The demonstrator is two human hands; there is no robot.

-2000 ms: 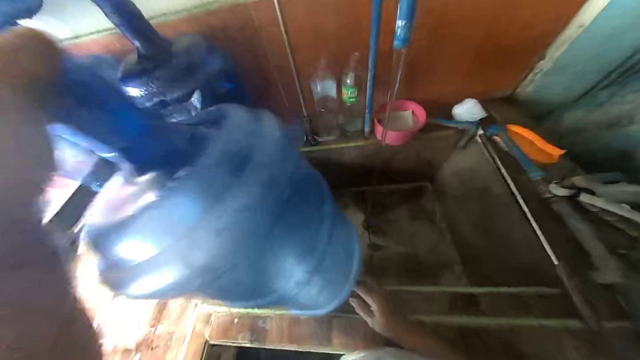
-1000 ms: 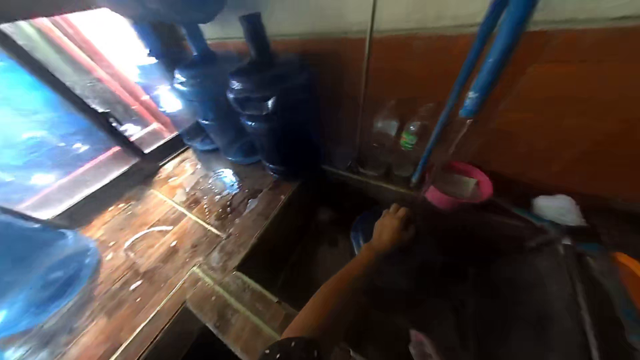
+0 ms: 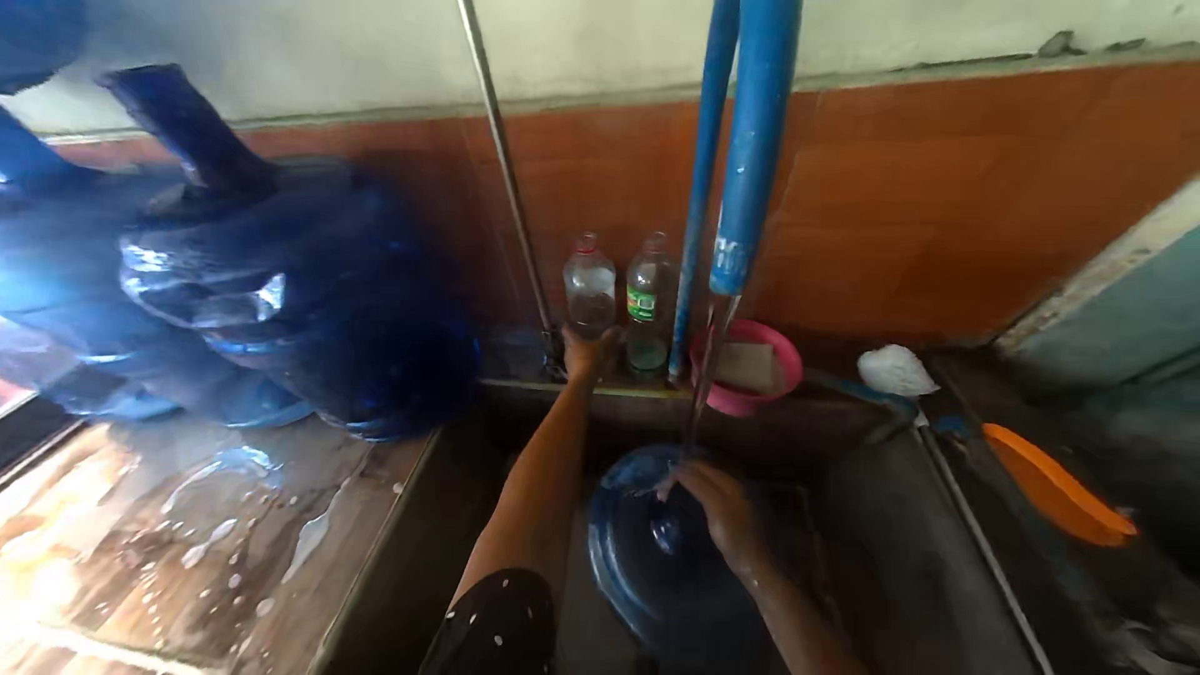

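Note:
A large blue plastic water jug [image 3: 637, 572] stands in the dark sink basin, with water falling toward its top from a blue pipe [image 3: 741, 225]. My right hand [image 3: 717, 511] is at the jug's top beside the stream; whether it grips the neck cannot be told. Up on the back ledge, my left hand [image 3: 589, 354] is around the base of a clear plastic bottle with a red neck ring [image 3: 591, 286]. A second clear bottle with a green label [image 3: 645, 305] stands just right of it.
Several large blue jugs [image 3: 281, 281] stand on the wet tiled counter [image 3: 234, 562] at left. A pink basin [image 3: 792, 356] holding a block, a white wad [image 3: 895, 370] and an orange plastic piece [image 3: 1059, 487] lie at the back and right. A thin metal pipe [image 3: 506, 159] runs up the wall.
The view has swung. A large blue jug was being moved over the sink at first; one jug now stands in the basin. My left hand has come to the clear bottle on the ledge.

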